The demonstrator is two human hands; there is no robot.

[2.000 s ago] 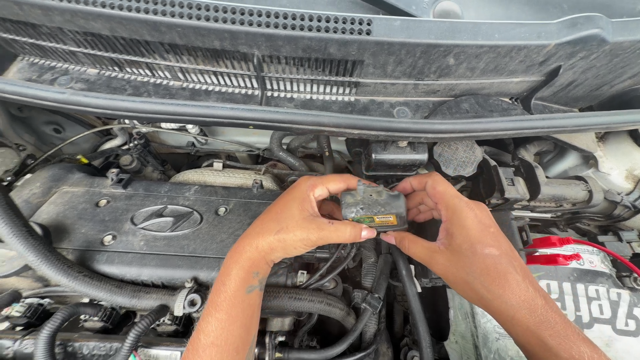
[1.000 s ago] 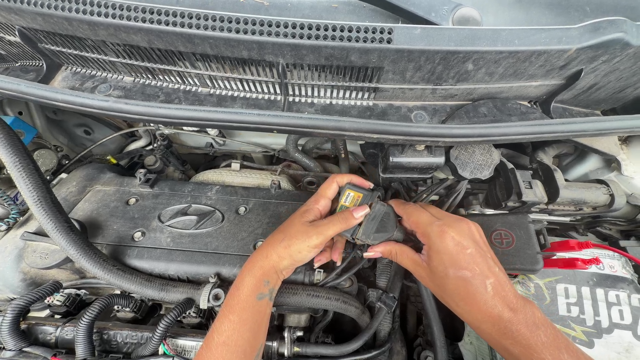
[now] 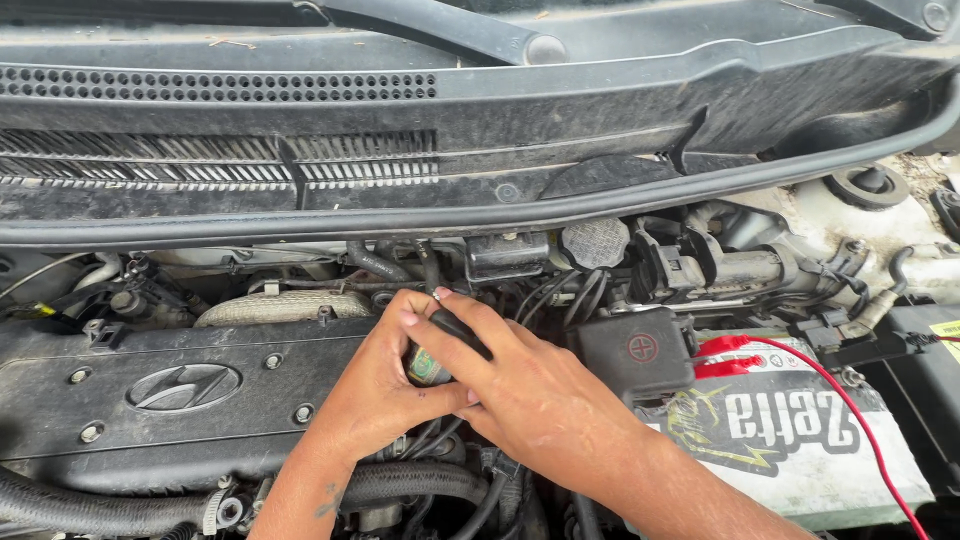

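Note:
Both hands meet over the gap right of the engine cover (image 3: 180,397). My left hand (image 3: 382,375) is closed around a small dark part with a green-and-gold label (image 3: 425,365), mostly hidden by the fingers. My right hand (image 3: 525,375) lies over it, its fingers on a black cylindrical piece (image 3: 459,330) at the top; whether that is a separate tool or part of the same item, I cannot tell. Under the hands run a braided rubber hose (image 3: 412,482) and dark wires.
At right is a car battery (image 3: 795,435) with a red clip (image 3: 727,356) and red cable (image 3: 847,401), beside a black plastic terminal cover (image 3: 637,351). The cowl's rubber seal (image 3: 480,225) crosses behind the hands; a round ribbed cap (image 3: 596,244) sits below it.
The dark part was in plain sight between my hands and has been turned; now my hands wrap it. My right hand has come over its top, where a black cylindrical piece shows. The view has shifted.

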